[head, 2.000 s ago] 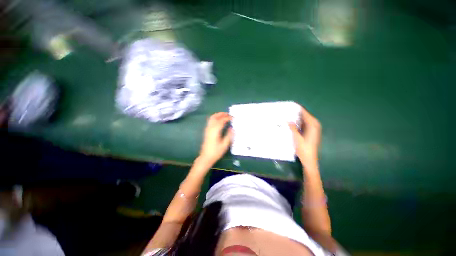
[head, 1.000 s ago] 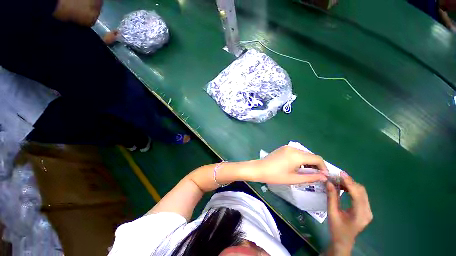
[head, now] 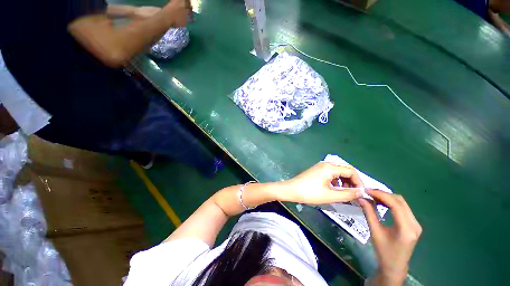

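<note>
The white label sheets (head: 349,220) lie on the green bench near its front edge, printed with dark marks and partly hidden under my hands. My left hand (head: 327,183) reaches in over the sheets, thumb and fingers pinched on a small white piece. My right hand (head: 391,223) meets it from the right, its thumb and index finger at the same small piece. The piece looks like a label or backing paper; the fingers hide most of it.
A clear bag of white cables (head: 285,95) lies beyond my hands, by a grey metal bar (head: 257,28). A thin white cord (head: 372,85) crosses the bench. A person (head: 72,72) stands at left by another bag (head: 170,42). Cartons (head: 84,223) and clear bagged goods (head: 25,218) are at lower left.
My hands stay close together over the sheets, with slight finger movement. The person at left has leaned in, with arms now reaching over the farther bag.
</note>
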